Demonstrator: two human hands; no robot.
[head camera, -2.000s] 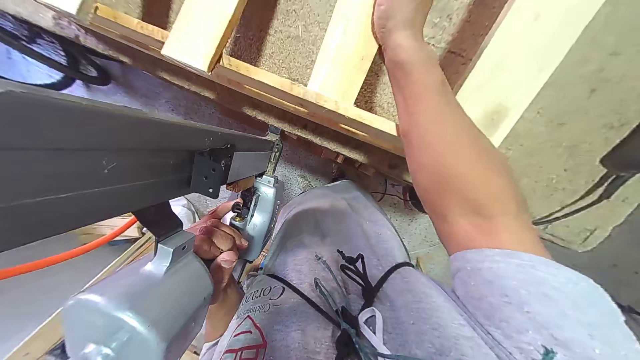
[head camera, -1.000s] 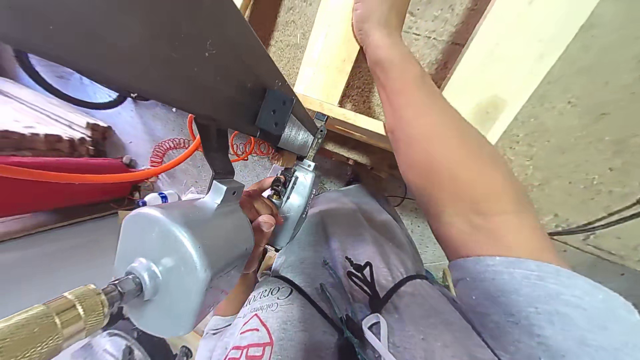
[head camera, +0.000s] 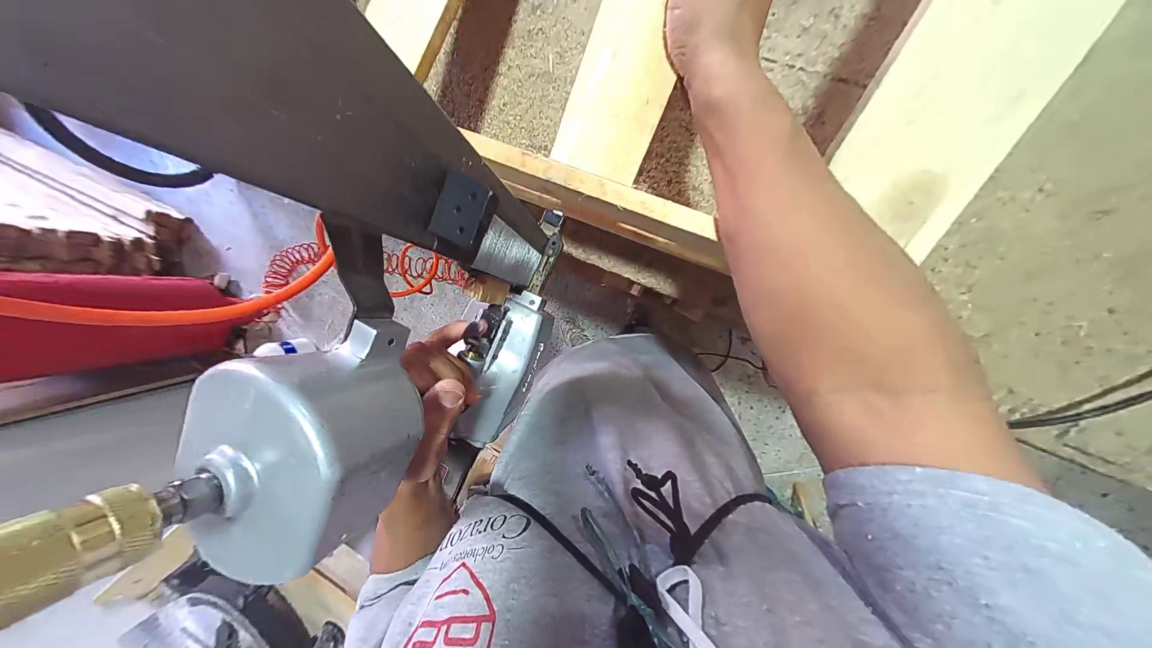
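Observation:
My left hand (head camera: 441, 369) is wrapped around the grip of a pneumatic nailer or stapler (head camera: 513, 360), with fingers near its trigger. The tool's long dark magazine (head camera: 270, 99) reaches up and left over the view, and its silver cylindrical body (head camera: 297, 459) lies left of my wrist. A brass air coupling (head camera: 81, 549) is joined to the body's end. My right hand (head camera: 715, 22) is at the top edge, its fingers cut off by the frame; it is over or beside a pale wooden slat (head camera: 616, 90) of a slatted frame. Whether it grips the slat is hidden.
The wooden frame's edge rail (head camera: 612, 198) crosses in front of me, with another wide board (head camera: 972, 117) at the right. An orange air hose (head camera: 162, 315) runs at the left past a red object (head camera: 108, 337). Black cables (head camera: 1080, 414) lie on the concrete floor at right.
The tool in my left hand has swung, so its magazine now slants more steeply and its brass coupling shows. My right arm stays extended over the wooden frame. The view has shifted somewhat.

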